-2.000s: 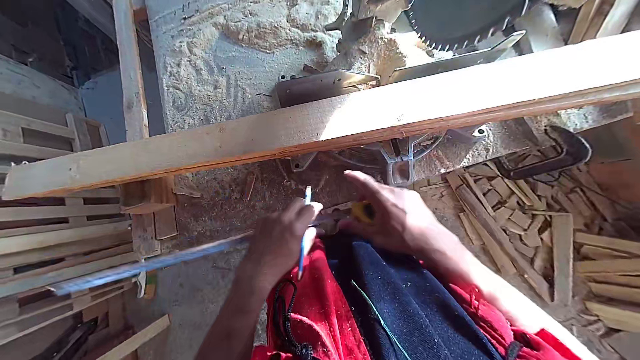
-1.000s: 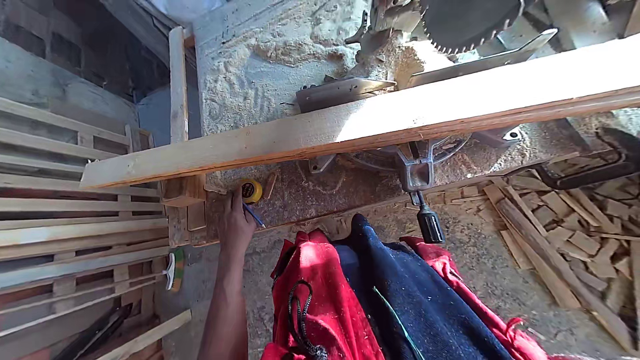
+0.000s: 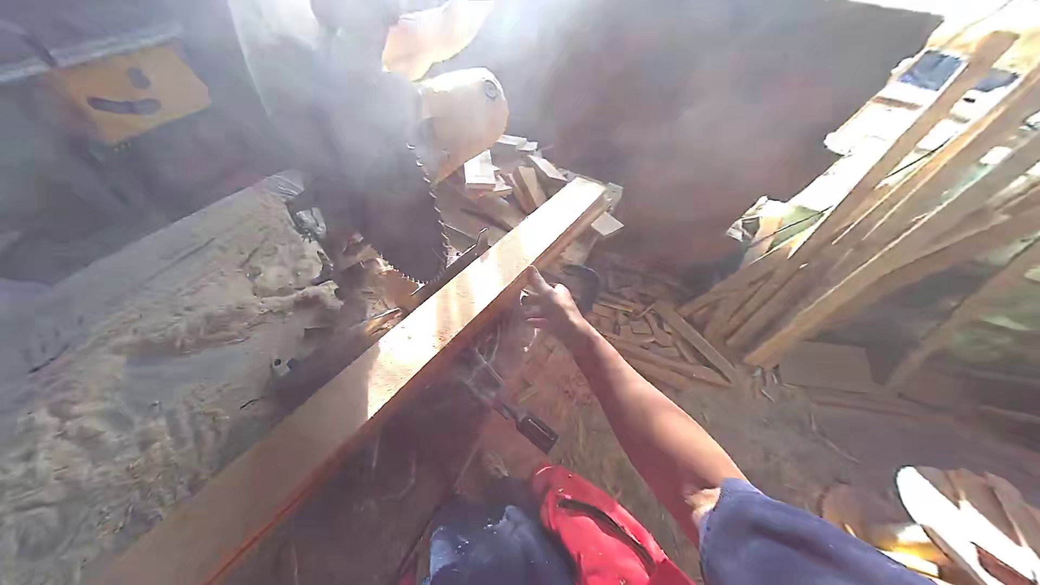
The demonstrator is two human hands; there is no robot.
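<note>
A long wooden plank (image 3: 431, 325) lies diagonally across the miter saw's base, against its metal fence (image 3: 452, 268). My right hand (image 3: 556, 307) touches the plank's near edge toward its far end, with the thumb side up by the edge; how firmly it holds is unclear. Just beyond the plank, left of that hand, the toothed circular saw blade (image 3: 406, 219) stands raised. The miter saw's black handle (image 3: 536, 432) sticks out below the plank. My left hand is out of view. Neither the tape measure nor the pencil can be seen.
A sawdust-covered bench (image 3: 162, 390) extends at the left. Wood offcuts (image 3: 642, 325) are heaped on the floor beyond my right hand. Long boards (image 3: 886, 203) lean at the right, and more wood pieces (image 3: 967, 520) lie at the lower right. Haze blurs the back.
The view has swung far to the right. My right hand, out of view one second ago, is now at the plank; my left hand, then by the yellow tape measure with a pencil, has left view.
</note>
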